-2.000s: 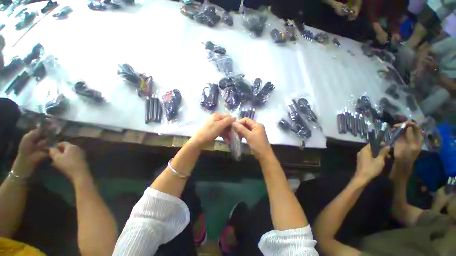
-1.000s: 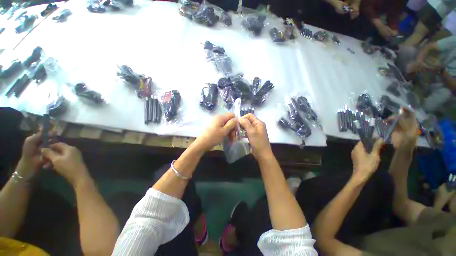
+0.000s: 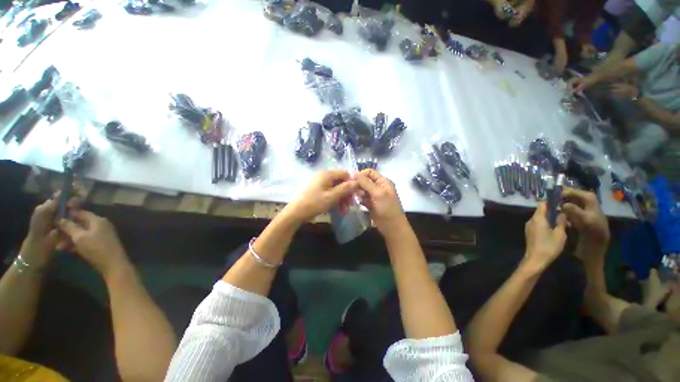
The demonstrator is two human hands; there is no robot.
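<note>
My left hand (image 3: 328, 195) and my right hand (image 3: 379, 197) meet at the table's front edge, fingertips together. Both pinch a small clear plastic bag (image 3: 349, 224), which hangs below the fingers and looks whitish, with a reddish patch near the fingertips. Its contents cannot be made out. A thin clear strip stands up above the fingertips. Just beyond my hands lie bagged black parts (image 3: 353, 130) in a loose cluster, with short black sticks (image 3: 366, 165) partly hidden behind my fingers.
White sheeting (image 3: 246, 82) covers the long table over a rough wooden edge (image 3: 216, 206). Black sticks (image 3: 224, 163) and bagged parts (image 3: 252, 153) lie front left; more bagged parts (image 3: 441, 175) lie right. Neighbours' hands hold dark sticks on my left (image 3: 67, 220) and right (image 3: 555, 224).
The bag has spread and hangs wider below my fingers than two seconds ago. My hands stay in nearly the same place. The right neighbour's sticks are now held together upright.
</note>
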